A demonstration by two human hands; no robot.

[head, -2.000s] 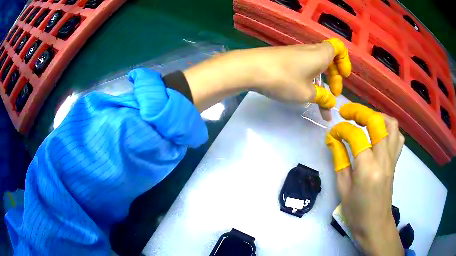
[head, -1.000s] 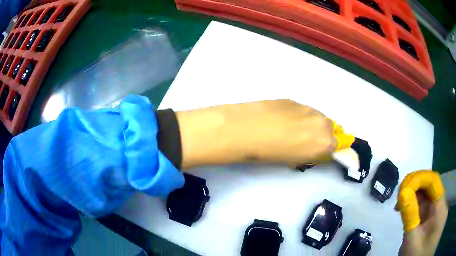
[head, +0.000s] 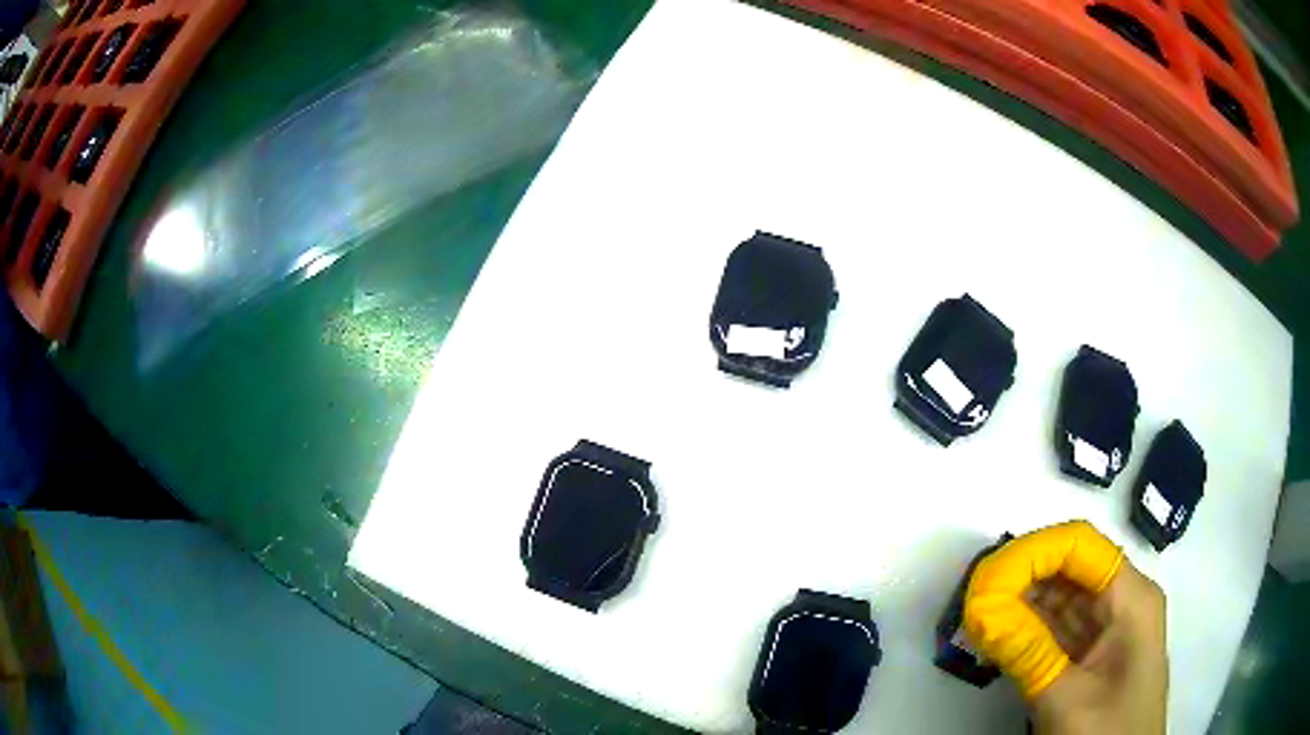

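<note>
My right hand (head: 1085, 625), with yellow finger cots, is at the lower right. Its curled fingers cover much of a black smartwatch (head: 953, 639) on the white foam sheet (head: 647, 201); whether they grip it is hidden. Four smartwatches, at the upper middle (head: 776, 295), to its right (head: 960, 359), farther right (head: 1099, 402) and near the right edge (head: 1171, 481), bear white labels. Two without visible labels lie at lower left (head: 586, 524) and bottom centre (head: 815, 668). My left hand is out of the picture.
Red-orange foam trays holding black watches stand at upper left (head: 108, 180) and upper right (head: 1149, 122). A shiny clear plastic sheet (head: 388, 129) lies on the green bench, left of the foam sheet. Blue floor with a yellow line shows at lower left.
My left arm and hand have left the picture, uncovering the watches. My right hand has moved left, onto a labelled watch. The view has shifted.
</note>
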